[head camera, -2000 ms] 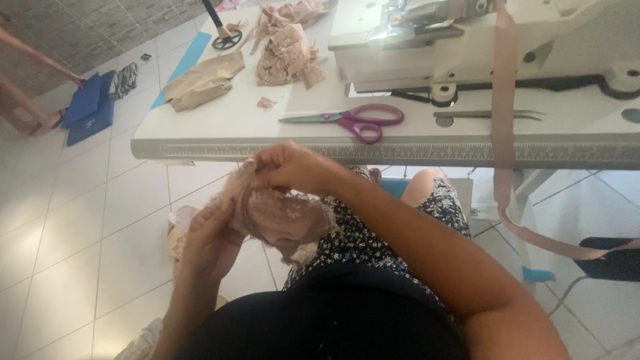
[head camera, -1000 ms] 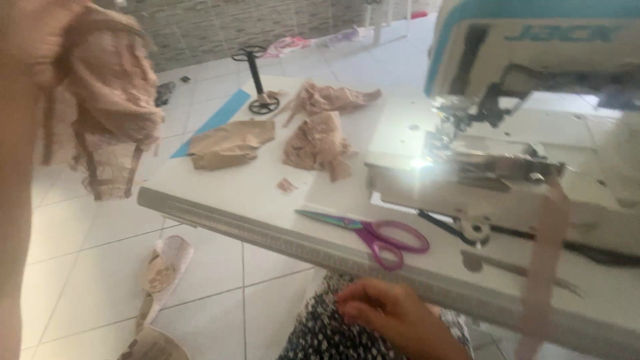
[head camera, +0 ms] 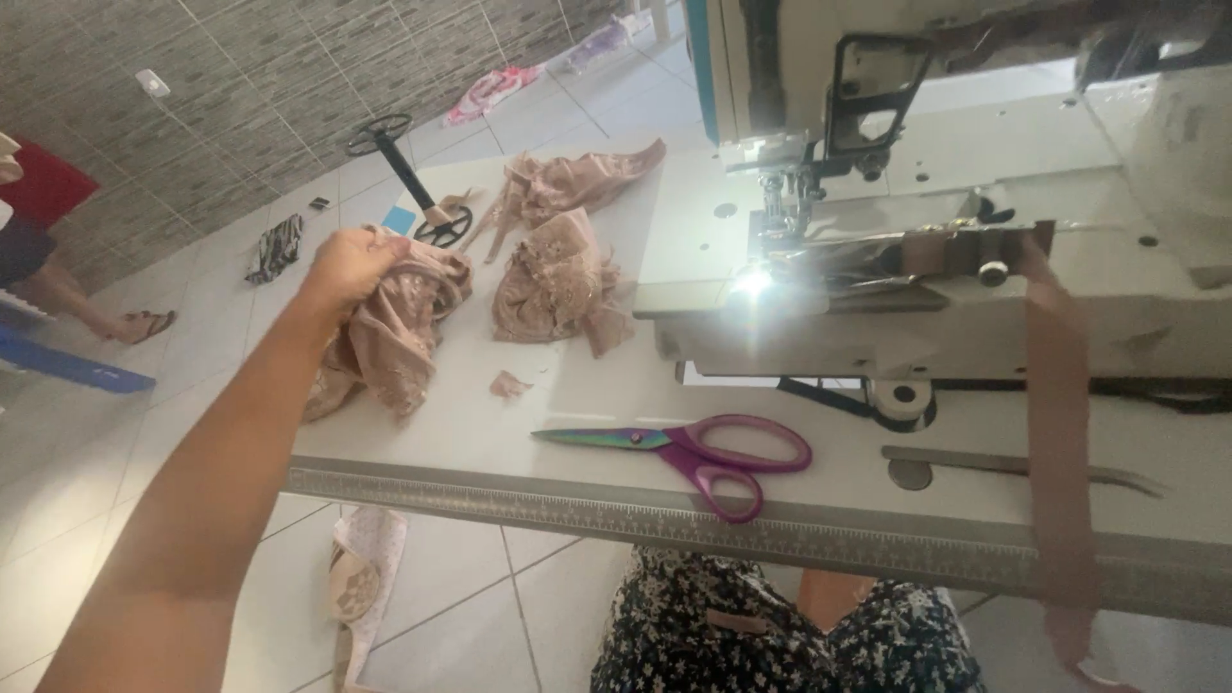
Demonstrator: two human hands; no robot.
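My left hand [head camera: 358, 268] grips a beige lace garment piece [head camera: 399, 332] at the left end of the white sewing table [head camera: 462, 423]. Right of it lie a lace cup piece [head camera: 549, 289] and, farther back, more beige fabric [head camera: 582, 178]. A small beige scrap [head camera: 509, 385] lies nearer the front. Scissors with purple handles [head camera: 707, 448] rest near the ruler edge. The sewing machine [head camera: 828, 212] has its lamp lit, and a beige band [head camera: 1059, 433] hangs from its folder over the table edge. My right hand is out of view.
A black spool stand [head camera: 412, 178] rises at the back left. Metal tweezers [head camera: 1011, 464] lie at the right. The ruler strip [head camera: 577, 510] marks the front edge. Pale patterned fabric [head camera: 361, 587] hangs below. Another person's foot [head camera: 140, 327] and a blue object [head camera: 72, 364] are at the far left.
Two seconds ago both hands held the lace piece over the lap. My left hand has since brought it to the table's left end; my right hand has left view. The view has shifted.
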